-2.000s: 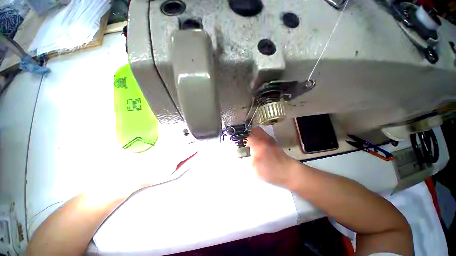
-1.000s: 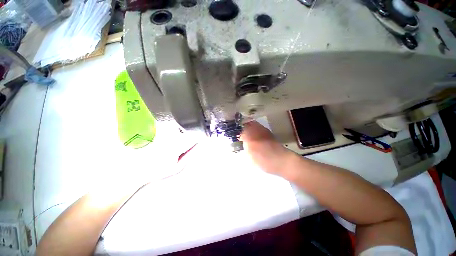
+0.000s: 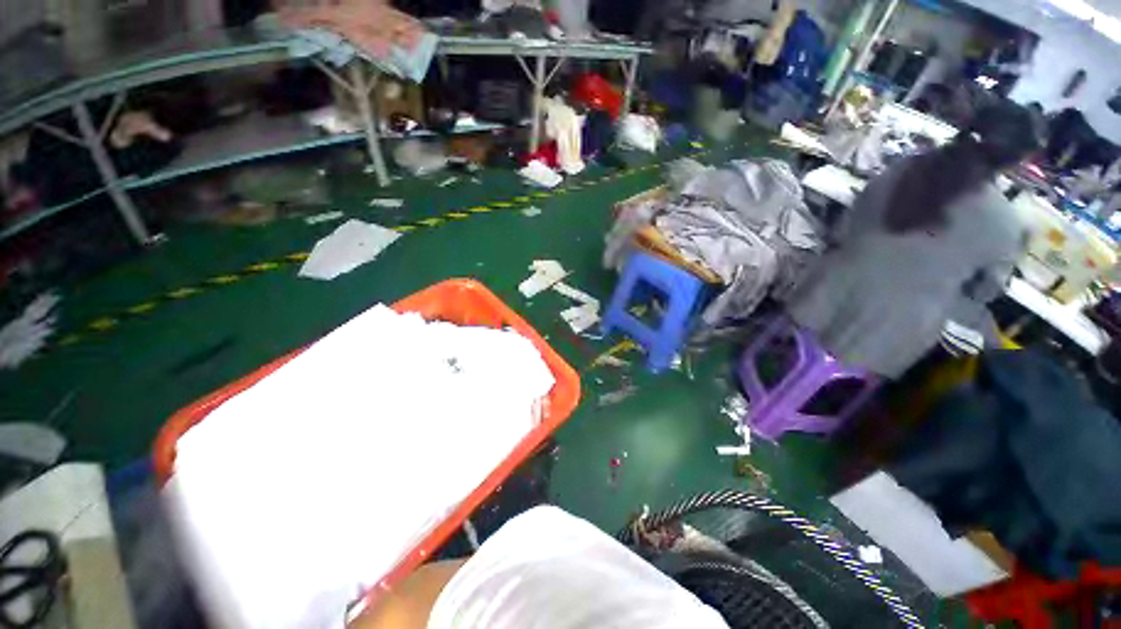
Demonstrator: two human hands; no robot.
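Note:
White fabric pieces [image 3: 357, 430] lie in a bright heap in an orange-red basket [image 3: 563, 391] in front of me. A small dark motif shows on the upper part of the cloth. My white sleeve [image 3: 553, 584] and a short stretch of bare forearm show at the bottom edge, close against the basket's near side. The hand at the end of this arm is not visible, and I cannot tell what it does. My other hand is out of the picture.
Black-handled scissors [image 3: 27, 571] lie at the lower left. A blue stool [image 3: 658, 301] stands by grey cloth [image 3: 750, 221]. A person in grey [image 3: 910, 258] sits on a purple stool [image 3: 799, 381] at right. Scraps lie on the green floor [image 3: 479, 258].
The view has swung right, away from the sewing machine to the basket and floor. Both hands, earlier at the white fabric on the table, are no longer visible.

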